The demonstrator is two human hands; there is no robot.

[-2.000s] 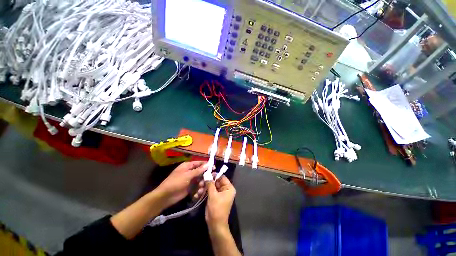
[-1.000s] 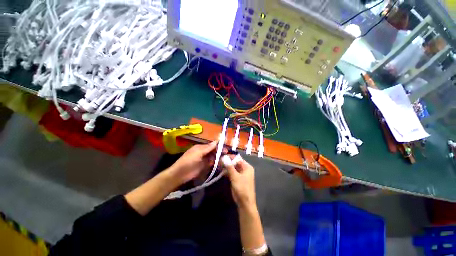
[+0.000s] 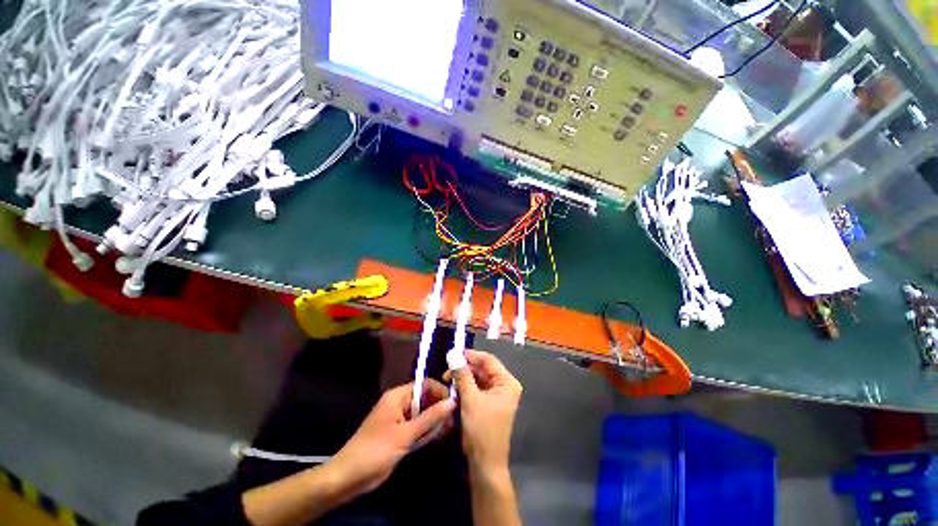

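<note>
My left hand (image 3: 375, 442) is closed on the white cable assembly (image 3: 423, 372), below the orange board. One cable end runs straight up in line with the leftmost test lead (image 3: 434, 300). My right hand (image 3: 489, 396) pinches a white connector (image 3: 457, 360) at the lower end of the second test lead (image 3: 464, 308); whether it is fully seated cannot be told. The third (image 3: 496, 310) and fourth test leads (image 3: 520, 316) have nothing on their ends. Another cable end (image 3: 242, 450) hangs out left of my left forearm.
The beige tester (image 3: 576, 87) stands behind the orange board (image 3: 576, 327), joined by thin coloured wires. A large white cable pile (image 3: 154, 123) lies left, a small bundle (image 3: 679, 241) right. A yellow clamp (image 3: 339, 306) grips the board's left end. A blue bin (image 3: 684, 473) stands on the floor.
My left hand has moved down along the cable, away from the leftmost lead. My right hand's connector now lines up with the second lead. The camera view has shifted slightly.
</note>
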